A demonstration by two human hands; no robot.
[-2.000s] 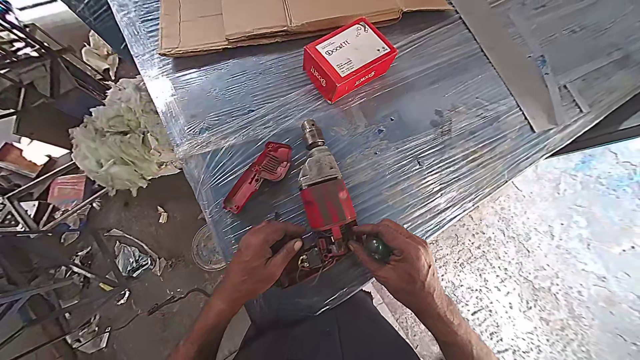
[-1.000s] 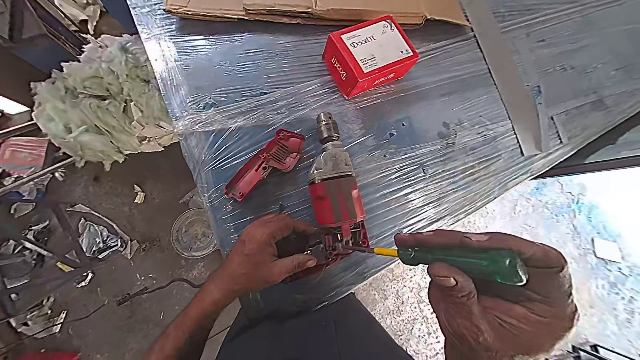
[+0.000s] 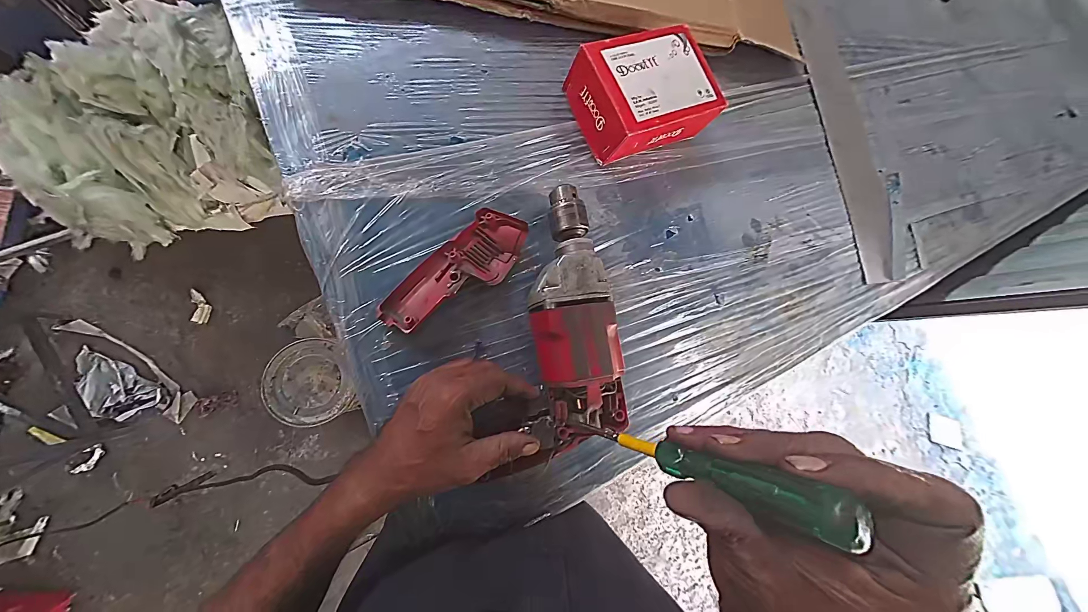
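Note:
A red electric drill (image 3: 578, 340) lies on the plastic-wrapped table, its metal chuck (image 3: 568, 212) pointing away from me and its rear housing uncovered, with wires showing. My left hand (image 3: 459, 421) grips the drill's opened handle part at its left side. Between the fingers and thumb of my right hand (image 3: 833, 501) is a screwdriver with a green handle (image 3: 765, 493) and a yellow sleeve; its tip reaches into the open rear of the drill. The detached red handle cover (image 3: 455, 268) lies left of the drill, inner side up.
A red and white box (image 3: 646, 93) stands beyond the drill, near cardboard (image 3: 714, 21). A grey metal strip (image 3: 841, 153) lies at the right on the table (image 3: 722, 221). Fibrous padding (image 3: 136, 127), a round clear lid or dish (image 3: 308, 382) and a black cable (image 3: 255, 472) are at the left.
The screwdriver's yellow sleeve has come into view, and its tip now reaches the drill's open rear. My right hand has moved out from close beside the drill to behind the handle. My left hand stays at the drill.

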